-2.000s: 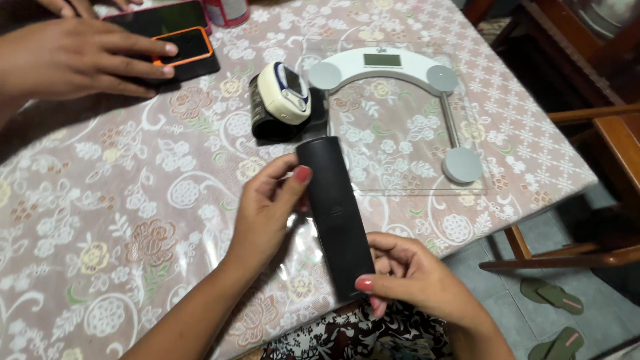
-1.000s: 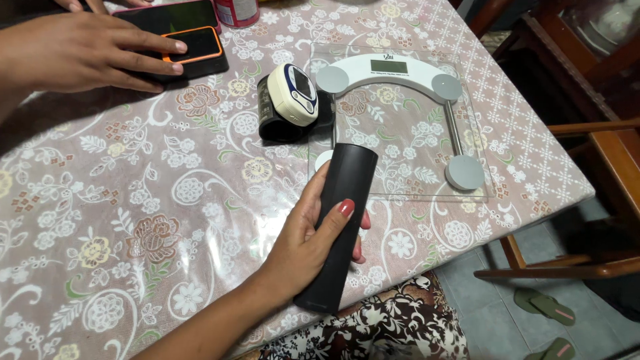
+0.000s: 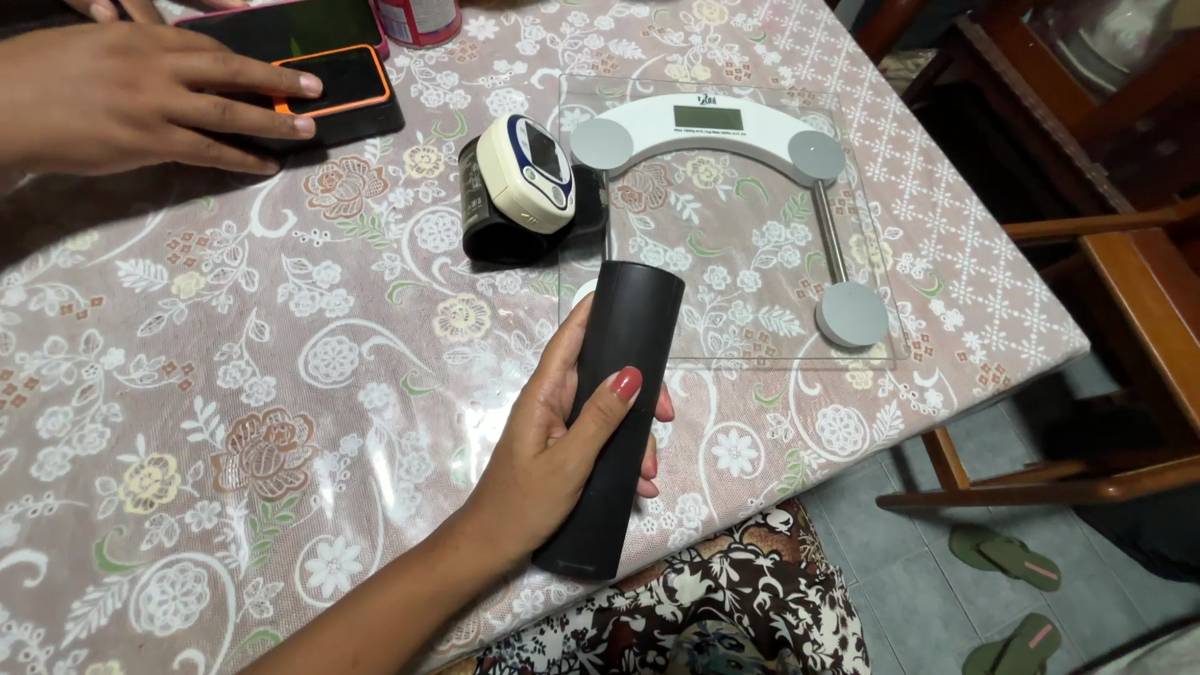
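Observation:
My left hand [image 3: 562,431] is closed around a smooth black elongated object [image 3: 630,375], possibly a remote control seen from its back, held above the near edge of the table. The thumb lies across its upper face and the fingertips show at its right side. My right hand is out of view. Just beyond the object's far end, a wrist blood pressure monitor [image 3: 527,174], cream with a dark cuff, stands beside a glass bathroom scale [image 3: 716,131] with a white curved display part and grey round pads.
Another person's hand [image 3: 159,94] rests on an orange-rimmed device [image 3: 337,80] at the upper left, near a red can [image 3: 420,19]. A floral cloth covers the table [image 3: 375,375]. A wooden chair [image 3: 1144,309] stands right; green flip-flops [image 3: 1005,555] lie on the tiled floor.
Two seconds ago both my hands held the black object; my right hand has let go and left the view. The object has tilted, its far end now leaning right.

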